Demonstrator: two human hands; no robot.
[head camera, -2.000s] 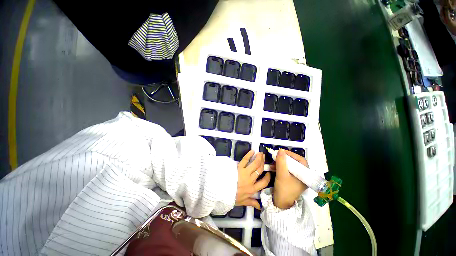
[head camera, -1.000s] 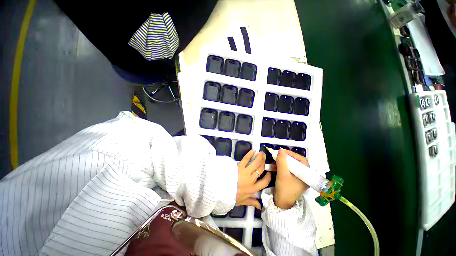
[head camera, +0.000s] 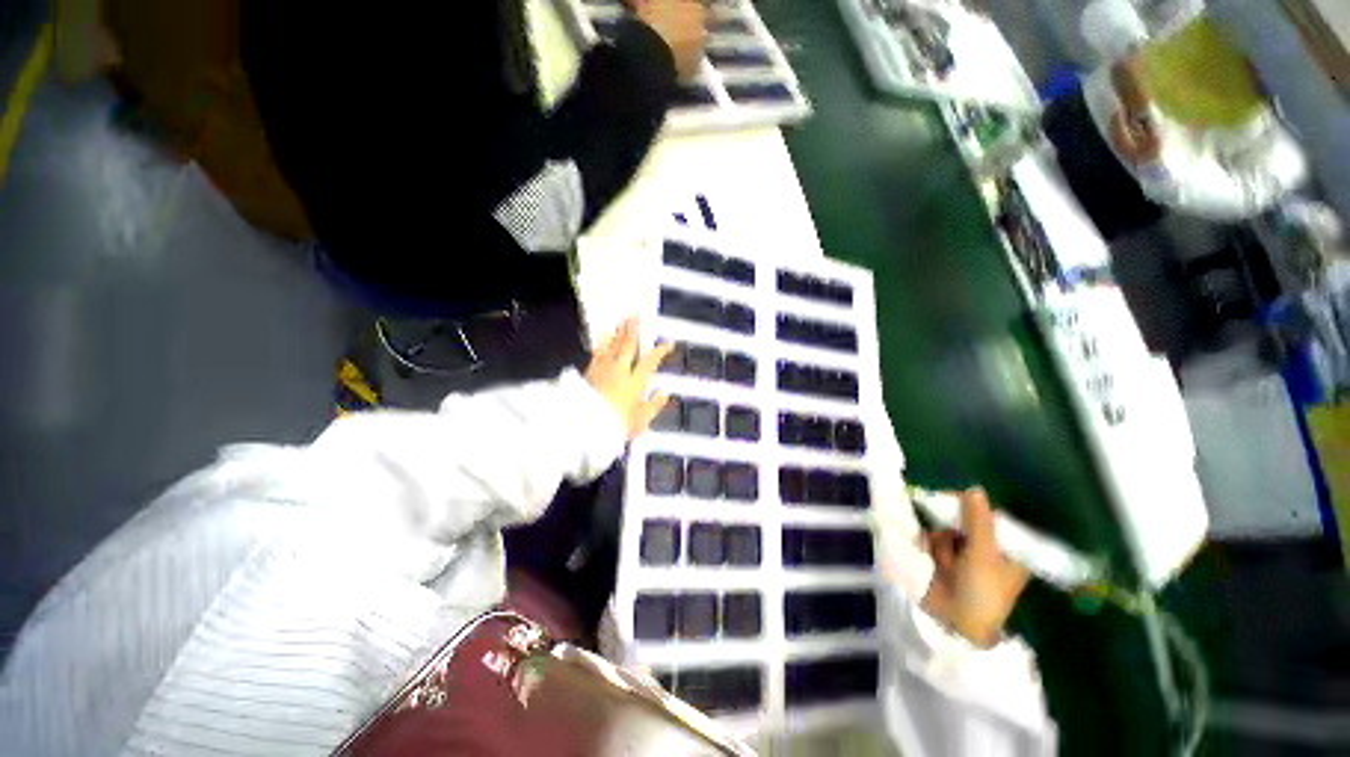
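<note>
The white parts tray (head camera: 768, 488) lies in front of me, with two columns of pockets holding black housings (head camera: 697, 612). The picture is blurred. My left hand (head camera: 628, 380) is at the tray's left edge, fingers spread, with nothing seen in it. My right hand (head camera: 976, 574) is off the tray's right side and grips the white glue dispensing syringe (head camera: 1044, 552), its narrow end pointing left. A pale air hose (head camera: 1170, 643) runs from the syringe's rear.
Two black strips (head camera: 696, 213) lie beyond the tray on the cream bench (head camera: 770, 178). A person in dark clothing (head camera: 444, 119) works at another tray (head camera: 764, 111) at the top. A green surface (head camera: 918, 281) lies right, with white trays (head camera: 1133, 429) and another person (head camera: 1214, 133) beyond.
The view has shifted, showing more of the line and the whole tray. My left hand has moved from the tray's middle to its left edge. My right hand has moved off the tray with the syringe.
</note>
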